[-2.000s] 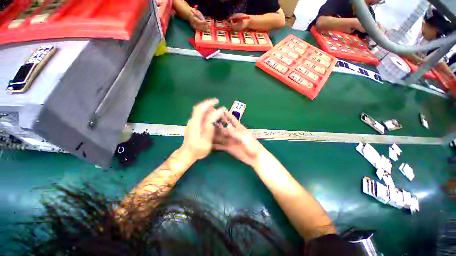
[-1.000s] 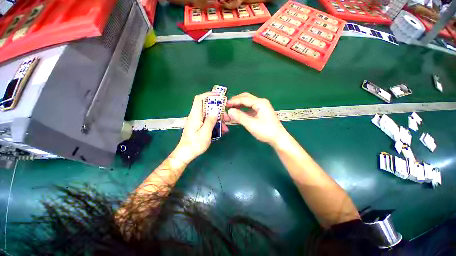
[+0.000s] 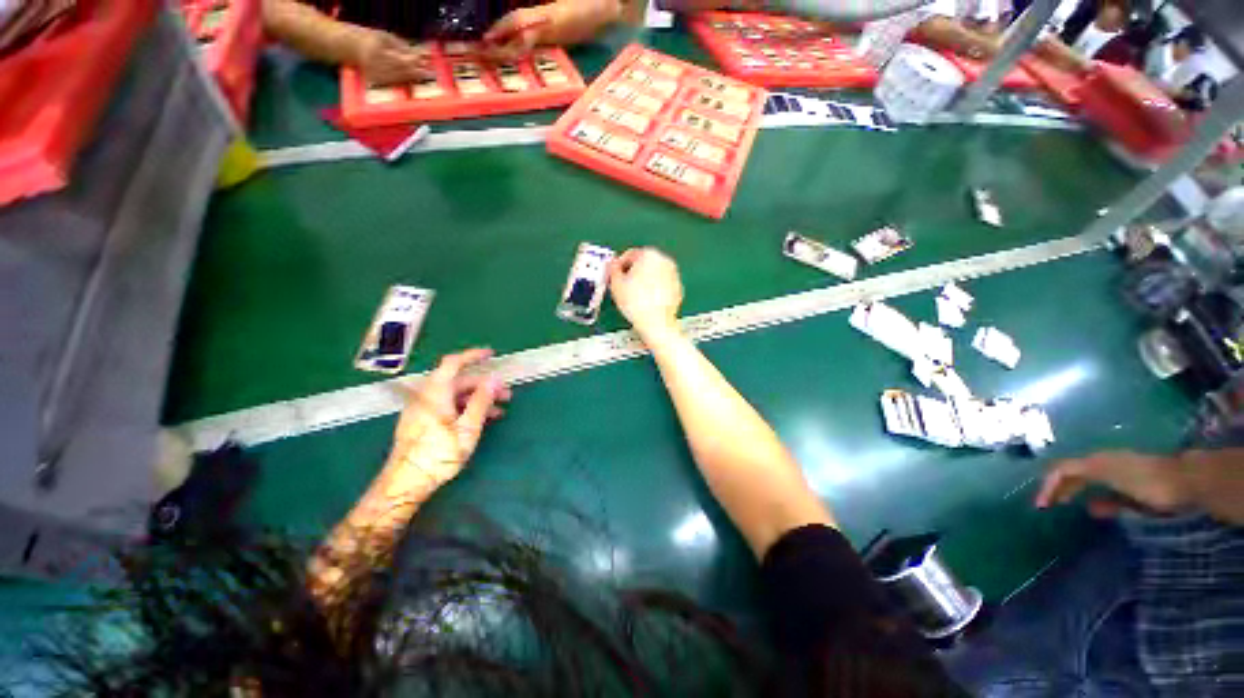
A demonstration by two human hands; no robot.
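A partly assembled phone unit [image 3: 584, 284] with a pale rim and a dark screen at its near end is on the green belt, ahead of me. My right hand [image 3: 647, 289] is curled at its right edge, with the fingertips on the rim; the thumb is hardly visible. A second similar phone unit [image 3: 396, 329] lies further left on the belt, its dark screen towards me. My left hand [image 3: 448, 416] is just nearer to me than that unit, by the pale strip [image 3: 546, 360], fingers apart and empty.
Grey equipment case [image 3: 116, 273] at left, black clump [image 3: 205, 491] beside it. Red phone tray [image 3: 662, 130] beyond, near another person's hands. Open housings [image 3: 821, 255] and white flat parts [image 3: 962, 416] at right. Solder wire spool [image 3: 935, 596] by my right sleeve. A neighbour's hand [image 3: 1126, 481] at far right.
The view has swung right. My hands, close together around the phone units before, are now apart. The two units now lie separately on the belt. A neighbour's hand has appeared at right.
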